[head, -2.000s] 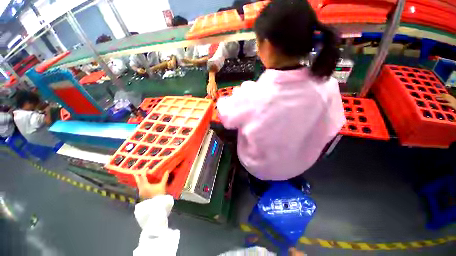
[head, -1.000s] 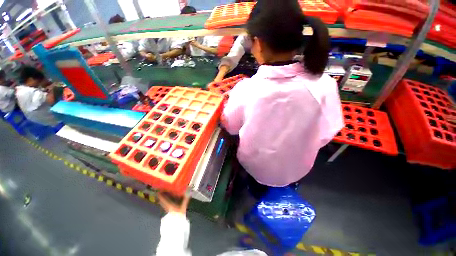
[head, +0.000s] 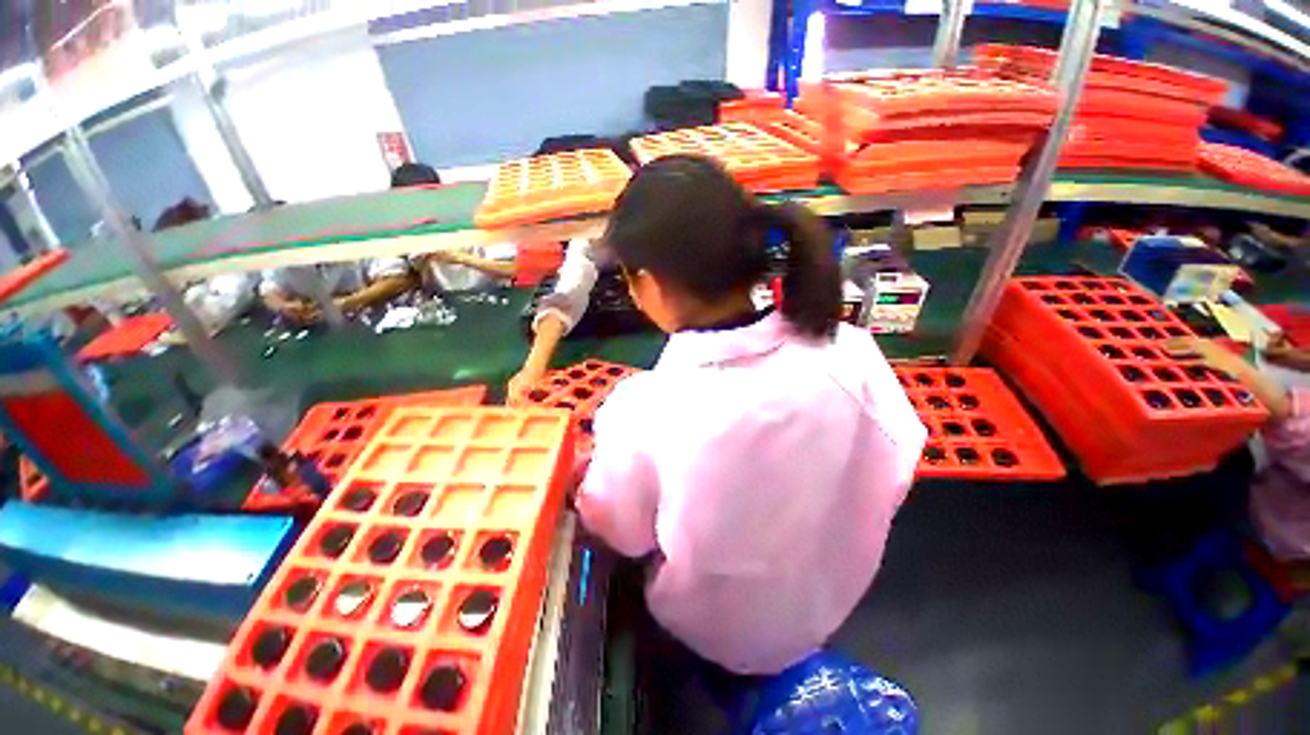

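Note:
An orange-red compartment tray, on top of a stack, lies close in front of me at the lower left. Its near end is cut off by the picture's bottom edge. Dark round units sit in the nearer pockets, and a few look silvery. Several pockets at the far end hold no unit. A pale scale-like box shows along the stack's right side. Neither of my hands is in view.
A person in pink sits just right of the tray, on a blue stool. Tray stacks stand at right and on the overhead shelf. A blue case lies at left.
The view has moved closer and tilted up, so the tray looks larger and lower. The white-sleeved hand of mine at the tray's near edge has left the picture.

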